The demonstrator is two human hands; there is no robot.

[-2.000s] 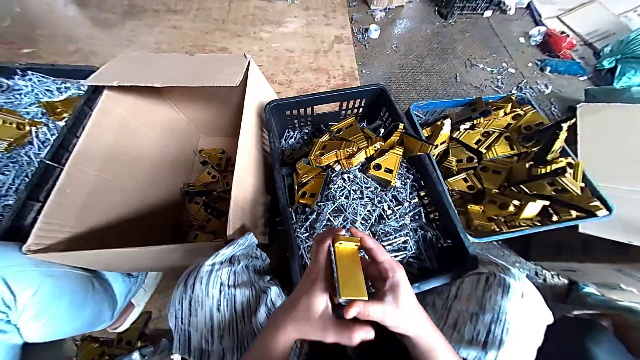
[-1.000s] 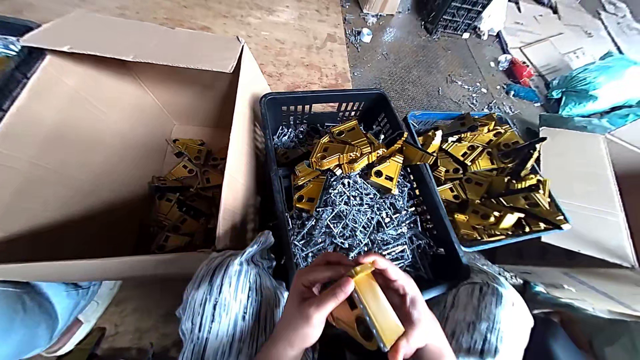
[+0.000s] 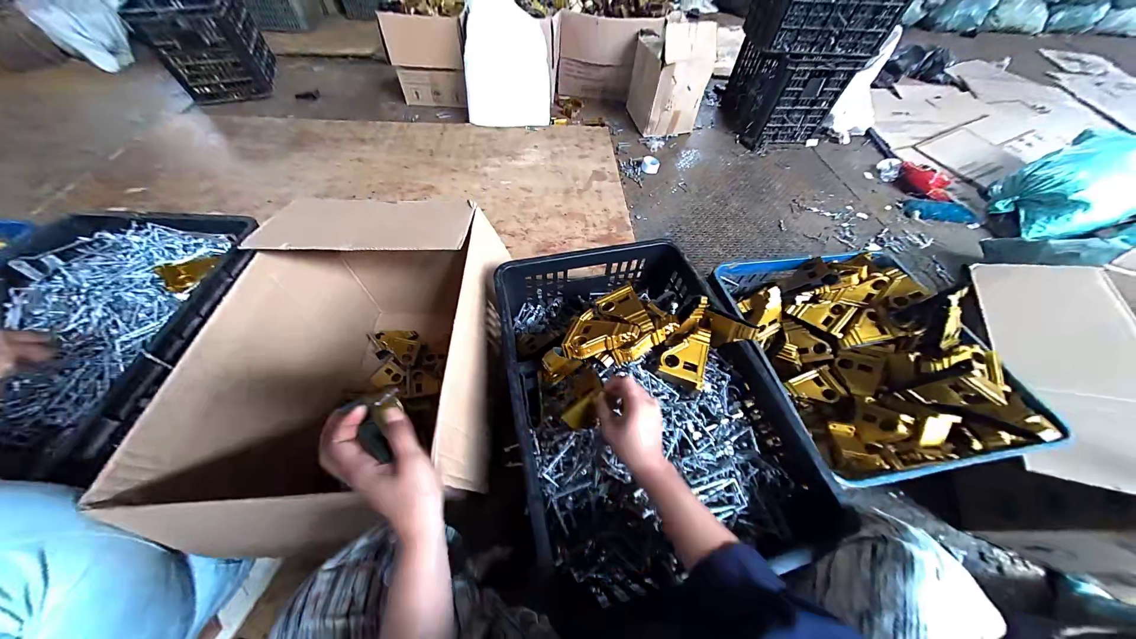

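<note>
My left hand point(image 3: 377, 448) is over the near right part of an open cardboard box point(image 3: 222, 382), its fingers closed on a gold metal bracket point(image 3: 383, 413). Several like brackets point(image 3: 408, 359) lie inside that box. My right hand point(image 3: 632, 424) is in the black plastic crate point(image 3: 524, 417), thumb and fingertips at a gold bracket point(image 3: 581, 399); whether they grip it is unclear. Silver metal pins or screws point(image 3: 701, 444) fill much of this crate, with gold brackets point(image 3: 621, 324) piled at its far side. The blue-rimmed crate point(image 3: 941, 470) on the right holds many more gold brackets point(image 3: 870, 373).
Left of the box stands another black crate point(image 3: 160, 364) of silver pieces, where another person's hand point(image 3: 22, 351) reaches in. Open cardboard flaps point(image 3: 1056, 355) are at the right. Beyond are a plywood sheet point(image 3: 426, 169), stacked black crates point(image 3: 808, 71) and a teal bag point(image 3: 1069, 191).
My hands have come apart: the left moved left over the cardboard box with a bracket, the right reached into the black crate. Both held one bracket together before. The view has tilted up.
</note>
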